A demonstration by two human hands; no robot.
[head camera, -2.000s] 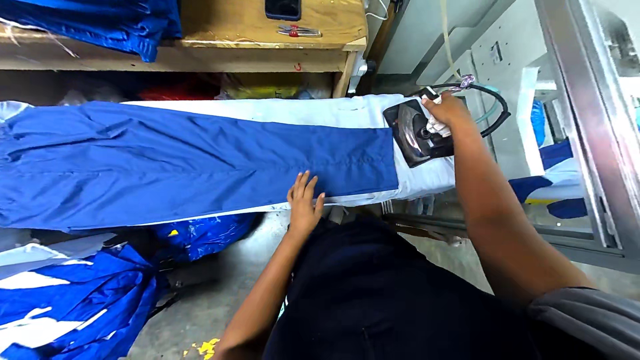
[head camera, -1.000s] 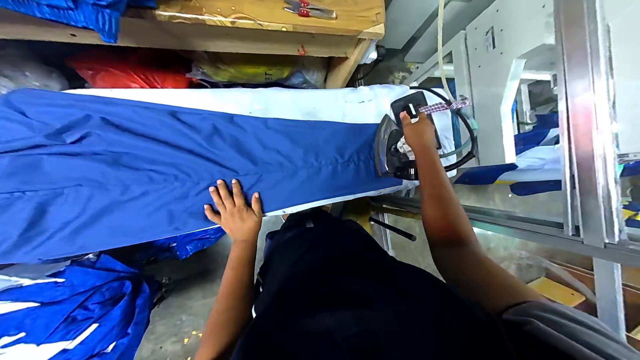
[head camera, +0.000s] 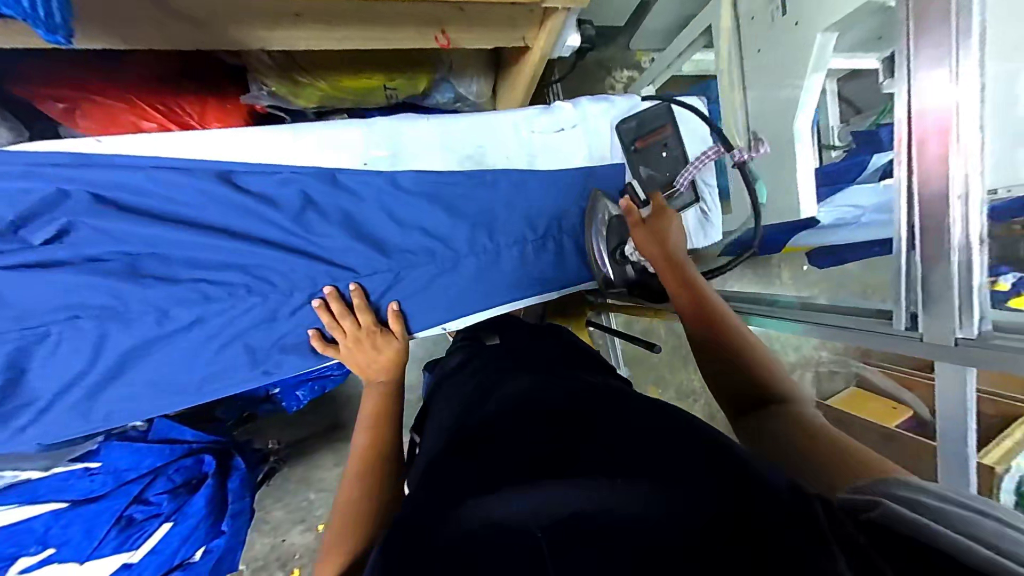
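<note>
Blue fabric [head camera: 480,224] lies lengthwise over a white-covered ironing board [head camera: 496,136], with small wrinkles along it. My right hand [head camera: 658,232] grips the handle of an electric iron [head camera: 602,240], whose soleplate edge is at the fabric's right end. Behind the iron, a dark rectangular iron rest [head camera: 652,144] lies on the board's right end. The black cord [head camera: 756,200] loops to the right, with a checked cloth strip tied on it. My left hand [head camera: 364,336] rests with fingers spread on the fabric's near edge, holding nothing.
A wooden table [head camera: 280,24] stands behind the board, with red [head camera: 136,100] and yellow plastic bags beneath. Blue and white material [head camera: 120,496] is piled at the lower left. A metal frame [head camera: 944,176] stands on the right, with a cardboard box [head camera: 888,408] below it.
The iron in my right hand has moved left off its rest to the fabric's right end. My left hand remains on the fabric's near edge. The view has shifted.
</note>
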